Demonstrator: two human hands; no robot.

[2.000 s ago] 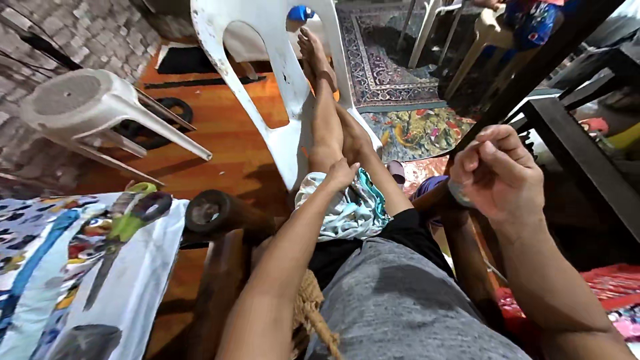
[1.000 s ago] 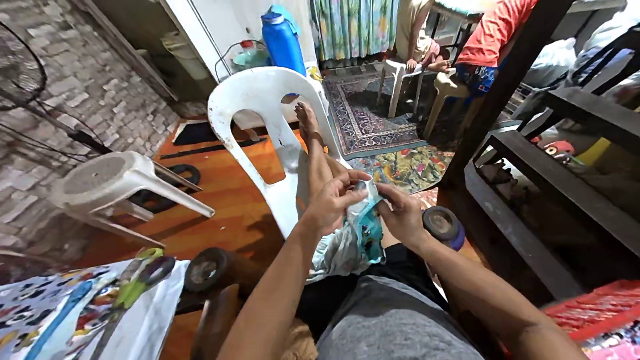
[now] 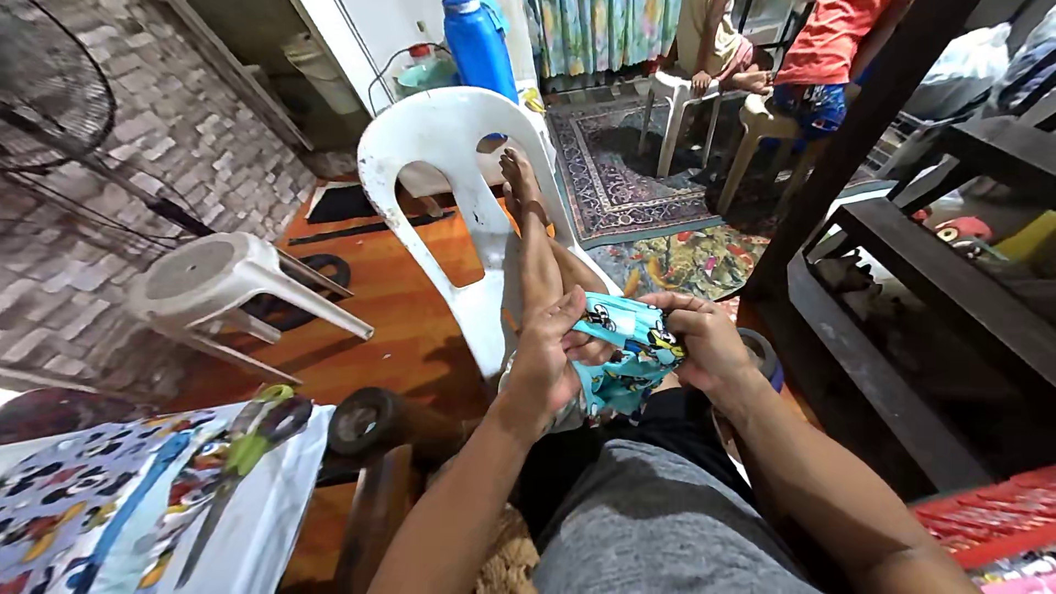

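A turquoise cloth with printed cartoon figures [image 3: 631, 363] is stretched between my two hands above my lap. My left hand [image 3: 549, 355] grips its left side, thumb on top. The right side of its upper edge is pinched in my right hand [image 3: 705, 338]. Paler cloth lies beneath, partly hidden by my left hand. Scissors with green and dark handles [image 3: 247, 450] rest on printed fabric [image 3: 74, 478] at the lower left, away from both hands. My legs stretch out onto a white plastic chair [image 3: 483, 206].
A white plastic stool [image 3: 214, 272] and a standing fan [image 3: 58, 91] are at the left. Dark wooden steps or shelves [image 3: 924, 330] stand at the right. A blue jug [image 3: 483, 49] is behind the chair. Two people sit on stools [image 3: 681, 99] at the back right.
My right hand was raised at the right, then came down to the cloth beside my left hand. The cloth's printed turquoise side now shows, held wider between both hands. The view has shifted.
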